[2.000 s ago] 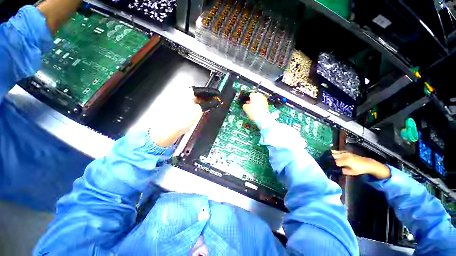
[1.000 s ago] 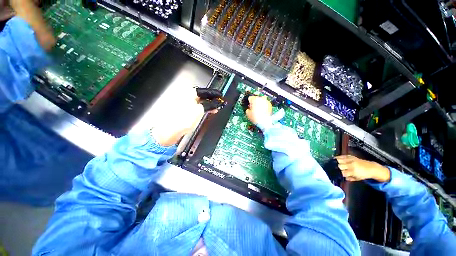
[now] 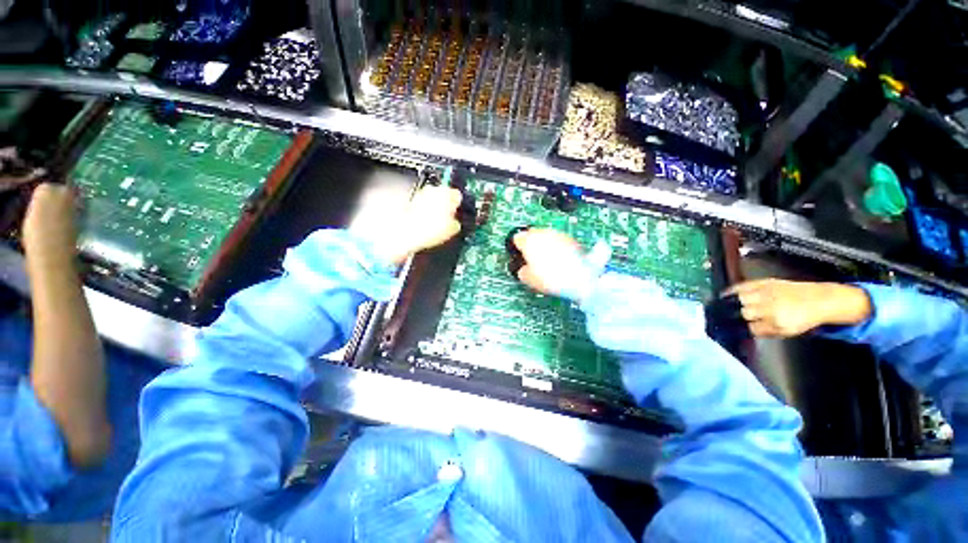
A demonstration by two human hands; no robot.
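A green circuit board (image 3: pixel 510 329) lies in a black carrier (image 3: pixel 467 373) in front of me, with white lettering on the carrier's near edge. My left hand (image 3: pixel 425 221) is at the board's far left corner, black finger cots at its fingertips; what it holds is hidden. My right hand (image 3: pixel 547 261) is low over the board's upper middle, fingers bent down, with black cots on the fingertips. Whether it holds a part cannot be seen. A few small orange-brown components (image 3: pixel 485 191) show near the board's far left corner.
Stacked clear component trays (image 3: pixel 467 90) stand behind the board, beside bins of cream parts (image 3: pixel 602 129) and silver-grey parts (image 3: pixel 683 109). A second board (image 3: pixel 175 186) lies at left near another person's arm (image 3: pixel 53 276). Another person's hand (image 3: pixel 791 308) is at the board's right edge.
The view has turned and shifted. My left hand has moved from over the metal plate to the board's far left corner. My right hand has moved nearer the board's middle.
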